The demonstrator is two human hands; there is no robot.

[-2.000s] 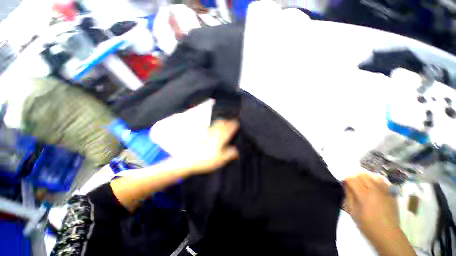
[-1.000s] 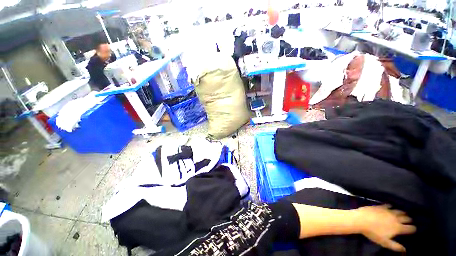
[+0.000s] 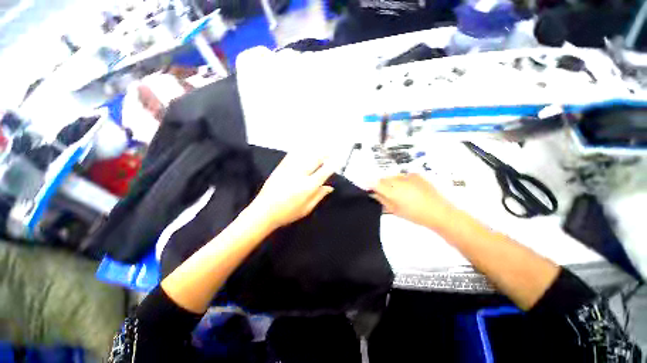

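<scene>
A black garment piece [image 3: 305, 248] lies on the left of the white table and hangs over its front edge. A white garment part [image 3: 284, 96] lies behind it. My left hand [image 3: 296, 188] rests on the black cloth near its back edge, just left of the needle area. My right hand [image 3: 408, 198] is at the cloth's right corner, fingertips on it. The sewing machine [image 3: 482, 85], white with a blue stripe, stands behind my hands. The presser foot area is small and blurred. Whether either hand pinches the cloth is hard to see.
Black scissors [image 3: 521, 188] lie right of my right hand. A measuring tape [image 3: 454, 280] runs along the front edge. A purple-lidded bottle [image 3: 489, 18] stands behind the machine. A blue crate [image 3: 128, 273] and an olive sack [image 3: 57, 301] are at left.
The view has swung back from the floor and crates on the left to the machine. Both hands are now at the cloth by the needle area; my right hand was out of view one second ago.
</scene>
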